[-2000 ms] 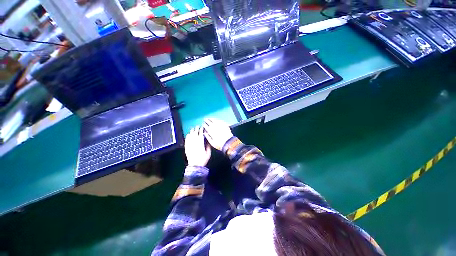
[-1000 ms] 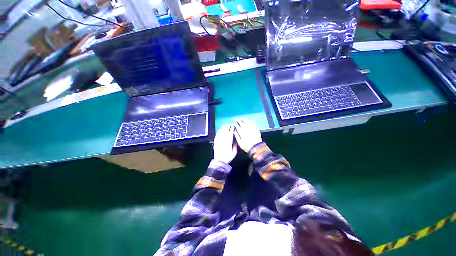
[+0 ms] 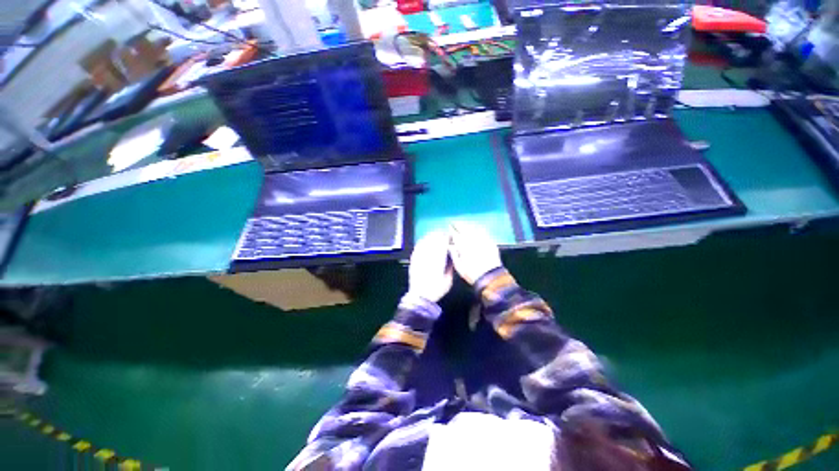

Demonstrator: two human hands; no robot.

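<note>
A dark laptop (image 3: 317, 221) stands open on the bench at the left, its screen (image 3: 313, 109) lit blue with text lines. A small dark stick (image 3: 419, 189) juts from its right side. A second open laptop (image 3: 616, 179) stands at the right, its screen under wrinkled shiny protective film (image 3: 598, 69). My left hand (image 3: 430, 265) and my right hand (image 3: 475, 252) rest side by side, touching, at the bench's front edge between the laptops. No held object shows; the fingers are blurred and their closure is unclear.
The green bench top (image 3: 138, 225) runs left and right. A brown cardboard box (image 3: 290, 287) is under the bench at the left. Behind the laptops are a red box (image 3: 403, 85), wires and a red-orange item (image 3: 727, 19). Another dark laptop (image 3: 814, 129) lies at the far right. Yellow-black tape marks the floor.
The view has turned, so the laptops appear further right and more level. My hands remain together at the bench edge. The laptops stay open.
</note>
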